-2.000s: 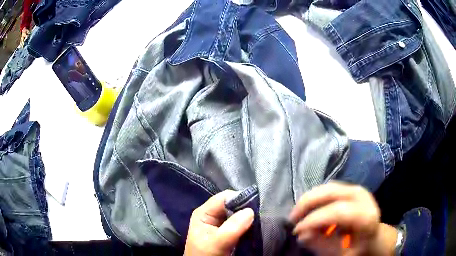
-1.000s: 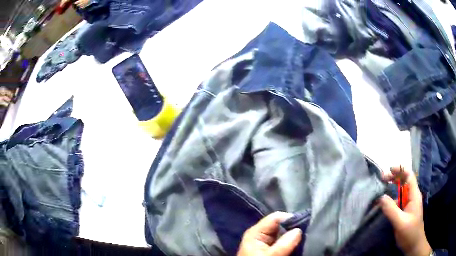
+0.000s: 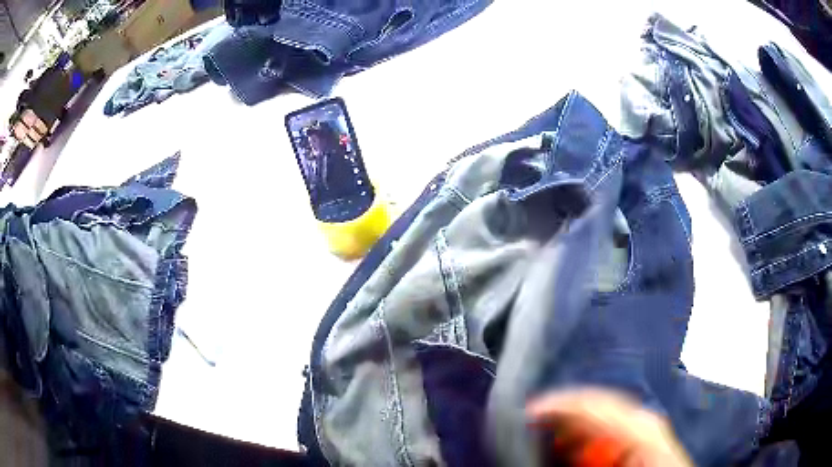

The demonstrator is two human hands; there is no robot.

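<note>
A denim jacket (image 3: 365, 365) lies in front of me, its pale grey-blue inside and a dark pocket bag (image 3: 456, 397) showing on the left. Its dark blue outside lies folded over on the right, and the collar is at the far end. My right hand (image 3: 607, 433) is blurred at the bottom edge, over the jacket's near part. A bright orange patch, the handles of the thread snips (image 3: 609, 451), shows at its fingers. The blades cannot be made out. My left hand is not in view.
A smartphone (image 3: 330, 160) with a lit screen leans on a yellow roll (image 3: 358, 231) on the white table (image 3: 246, 301). Other denim jackets lie at the left (image 3: 100, 283), far side (image 3: 319, 41) and right (image 3: 794, 219). A thin pale stick (image 3: 196, 347) lies beside the left one.
The view has shifted, so the phone appears further right. My left hand has left the picture. My right hand has moved left and down, and the jacket's right front has been folded over, dark side up.
</note>
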